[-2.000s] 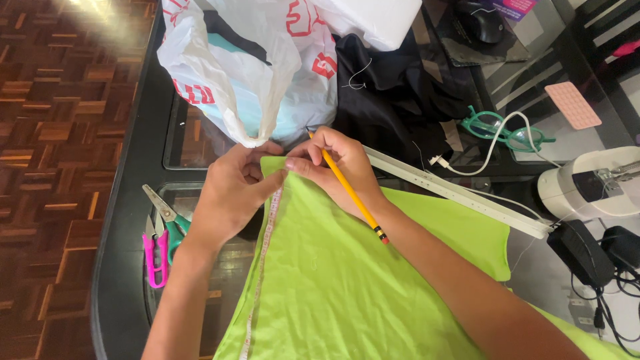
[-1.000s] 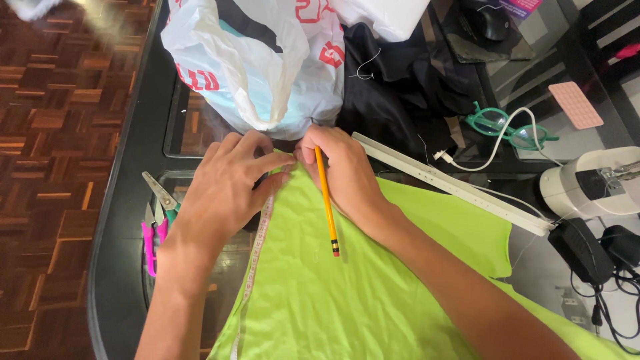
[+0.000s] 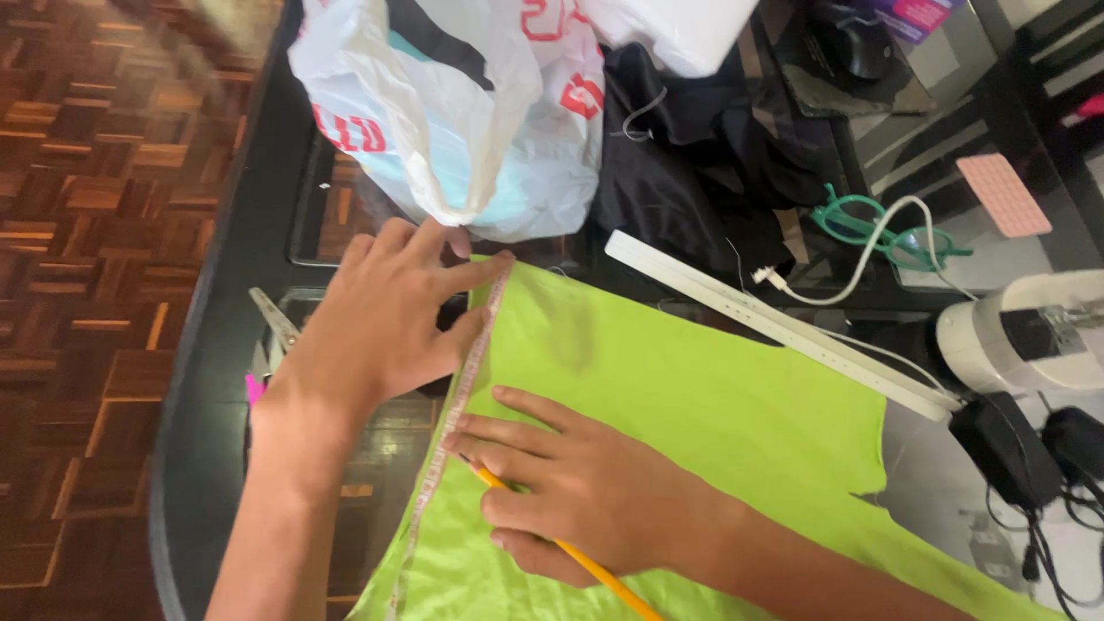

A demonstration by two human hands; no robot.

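Observation:
Lime-green fabric lies spread over the glass table, with a measuring tape running along its left edge. My left hand presses the tape's upper end against the fabric's top corner with its fingertips. Lower down, my right hand rests palm down on the fabric, its fingertips at the tape. A yellow pencil is held under the fingers of that hand, its tip near the tape. Scissors lie partly hidden behind my left wrist, beside a pink-handled tool.
A white plastic bag stands beyond the fabric, beside black cloth. A white strip lies along the fabric's upper edge. Green glasses, a white cable, a white machine and black adapters are at the right.
My right hand has moved from the fabric's top corner down along the tape, with the pencil still in it. My left hand stays near the top corner.

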